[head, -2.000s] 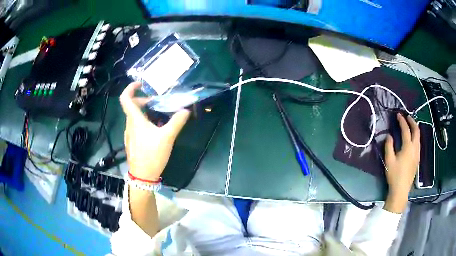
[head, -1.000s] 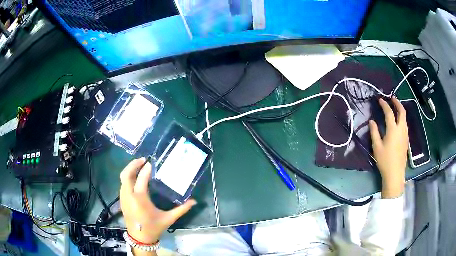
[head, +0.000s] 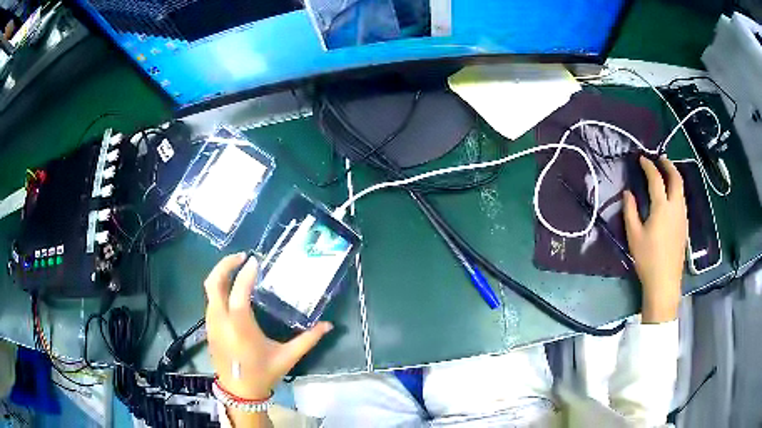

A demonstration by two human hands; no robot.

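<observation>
A clear-wrapped screen unit (head: pixel 306 266) with a lit white screen and a coloured patch lies in front of my left hand (head: pixel 251 322). My left fingertips are at its left edge and my thumb is beside its lower corner; whether they grip it is unclear. A white cable (head: pixel 434 175) runs from its top corner to a loop on the mouse pad. A second wrapped unit (head: pixel 221 191) with a white screen lies to its upper left. My right hand (head: pixel 658 238) rests over a dark computer mouse (head: pixel 642 191), mostly hidden under the fingers.
A black test box (head: pixel 63 221) with green lights and wires stands at left. The monitor (head: pixel 276 63) spans the back, with a pale paper (head: pixel 518 100) below. A blue pen (head: pixel 483 287) and thick black cable (head: pixel 543 294) lie mid-bench. A smartphone (head: pixel 702 221) lies at right.
The view has turned and shifted since the oldest frame. The cabled unit was tilted in my left hand and now shows its screen face up. My right hand has stayed on the mouse.
</observation>
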